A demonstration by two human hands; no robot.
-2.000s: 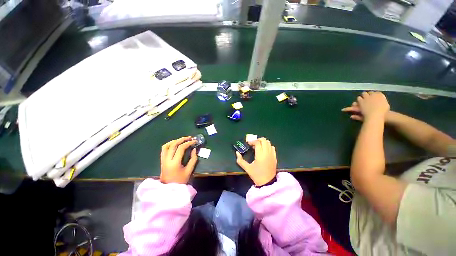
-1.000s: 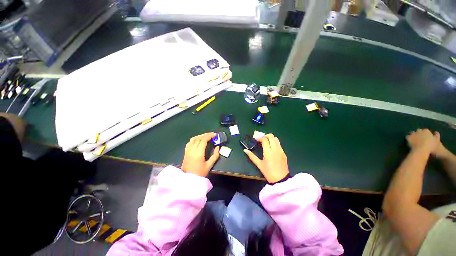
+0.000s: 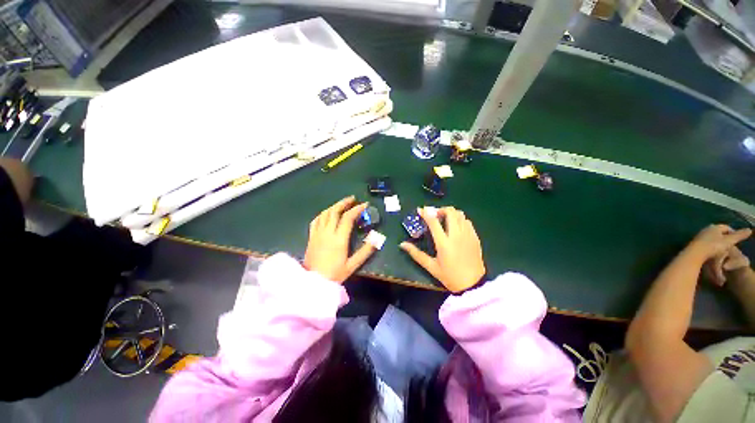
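Observation:
My left hand (image 3: pixel 335 240) has its fingertips at the edge of a small dark watch unit (image 3: pixel 369 217) with a bluish screen. Its thumb is by the unit's white label (image 3: pixel 375 240). My right hand (image 3: pixel 451 248) holds a second dark unit (image 3: pixel 414 225) between finger and thumb on the bench. Small bright icons show on its screen, and a pale label is partly under the index finger. Beyond the hands lie a dark unit (image 3: pixel 380 186) with a white label (image 3: pixel 391 203) and another dark unit (image 3: pixel 434 183) with a cream label (image 3: pixel 444 171).
Stacked white trays (image 3: pixel 223 124) with two dark units on top stand at the left. A yellow pen (image 3: pixel 342 157) lies beside them. A clear round item (image 3: pixel 426 142) is near the post (image 3: pixel 521 74). A tagged unit (image 3: pixel 544 180) lies to the right. Another person's forearms (image 3: pixel 679 281) rest far right.
The view has shifted, moving the bench items rightward in the picture. The right-hand unit now shows small bright icons. The neighbour's hands stay at the bench edge.

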